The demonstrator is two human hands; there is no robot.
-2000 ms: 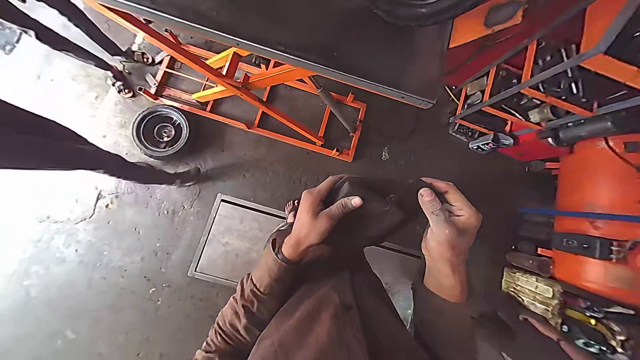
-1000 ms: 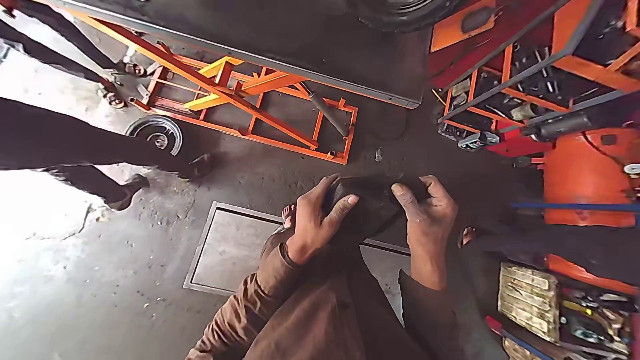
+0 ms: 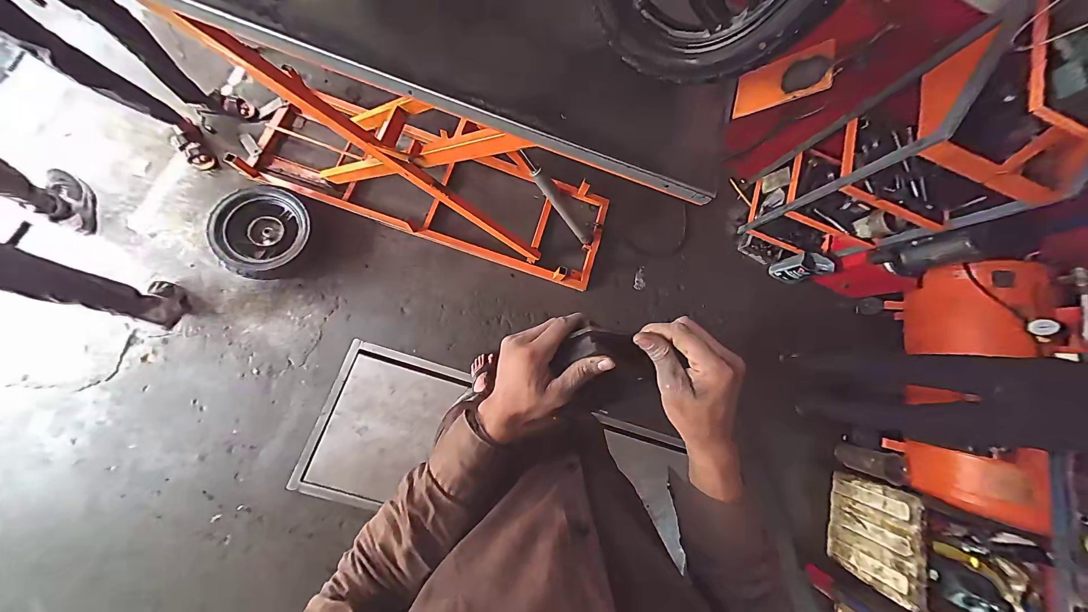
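A dark, flexible-looking piece [image 3: 595, 344], its exact kind unclear, is held in front of my chest. My left hand [image 3: 544, 374] grips its left side, with the thumb lying across it. On the other side, the thumb and fingertips of my right hand [image 3: 697, 374] pinch its right edge. The piece blends into the dark floor and clothing behind it, so its lower outline is hidden. Both hands look smudged, and brown sleeves cover the forearms.
An orange scissor lift [image 3: 442, 170] stands ahead, a motorcycle tire [image 3: 705, 38] on its platform. A wheel [image 3: 259, 231] lies on the floor at left, near people's legs. A metal floor hatch [image 3: 382, 425] is below. An orange tank [image 3: 977, 310] and tool rack [image 3: 892, 187] stand right.
The dark piece looks narrower and more bunched between my hands than two seconds ago. At the right, a person's dark-clothed legs have come in front of the orange tank. More feet show at the left.
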